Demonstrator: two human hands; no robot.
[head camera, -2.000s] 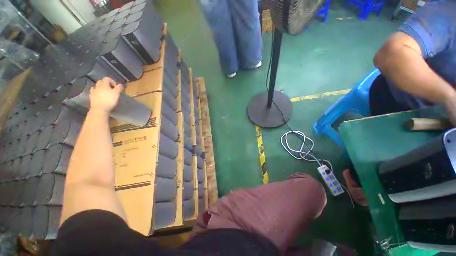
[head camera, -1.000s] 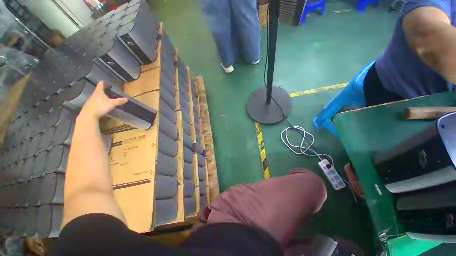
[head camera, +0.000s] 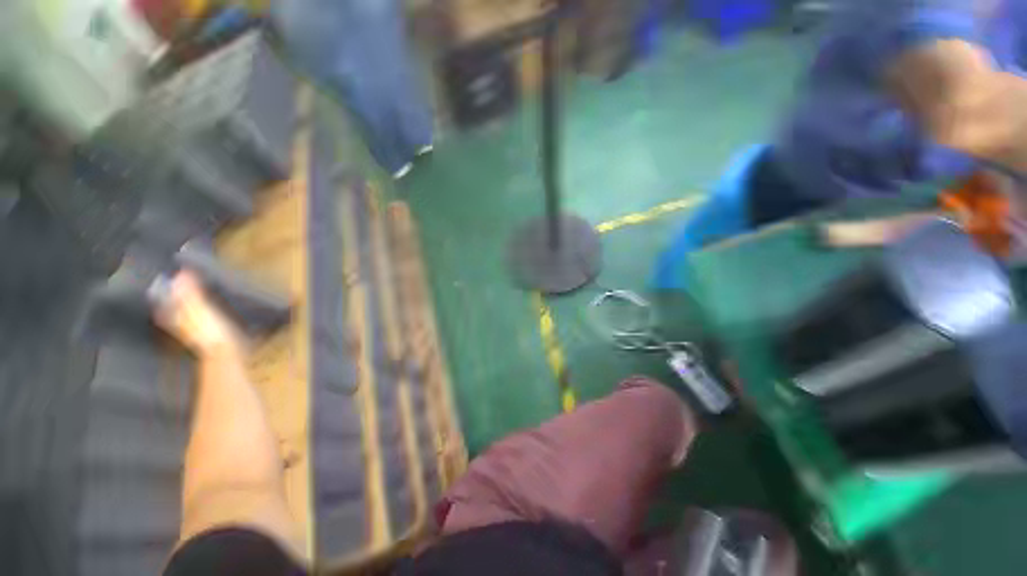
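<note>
The frame is strongly blurred. My left hand (head camera: 188, 309) reaches out to the stack of dark grey housings (head camera: 118, 416) at the left. A dark housing (head camera: 242, 302) lies slanting on the cardboard layer sheet (head camera: 268, 234), just right of my left hand. The fingers are at the stack beside its upper end; blur hides whether they grip anything. My right hand is not in view. A silver-grey piece (head camera: 721, 546) shows low at the bottom edge, by my lap.
Black and silver units (head camera: 890, 338) lie on the green bench (head camera: 749, 264) at the right, with an orange-headed mallet (head camera: 980, 214). A person in blue (head camera: 839, 129) sits behind it. A fan base (head camera: 555, 257), looped cable and power strip (head camera: 698, 380) are on the floor. Another person's jeans (head camera: 360, 73) show at the top.
The view has shifted and blurred. My left hand now sits lower beside the slanting housing's upper end, where it held that end before. The mallet's orange head has come into view.
</note>
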